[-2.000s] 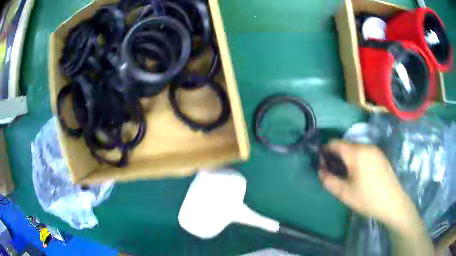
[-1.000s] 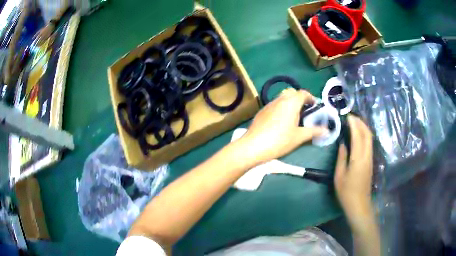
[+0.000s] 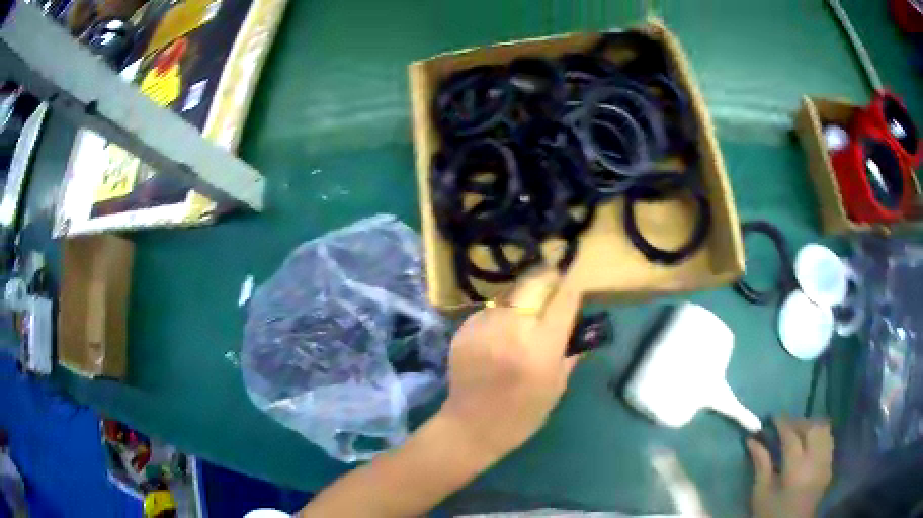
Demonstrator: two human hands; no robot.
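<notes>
My left hand [image 3: 511,359] is at the front wall of a cardboard box [image 3: 673,286], its fingertips by the black rings [image 3: 506,187] inside. A small black piece with faint marks [image 3: 590,334] touches or lies beside its fingers; blur hides whether it is gripped. My right hand [image 3: 794,467], cut off by the lower edge, closes around the black handle end of a white paddle-shaped piece [image 3: 686,364]. Two white discs [image 3: 807,324] lie overlapping at the right, with a white-rimmed ring partly under them. A loose black ring [image 3: 761,263] lies between the box and the discs.
A small box [image 3: 825,167] with red speaker housings [image 3: 872,182] stands at the far right, above clear plastic bags [image 3: 896,334]. A crumpled clear bag [image 3: 339,334] lies left of my left hand. A grey bar [image 3: 152,126], a framed board and a brown carton [image 3: 96,304] are at the left.
The view has swung left. My left hand has left the white discs and moved to the ring box. My right hand has moved down onto the paddle's handle. The discs now lie on the bench.
</notes>
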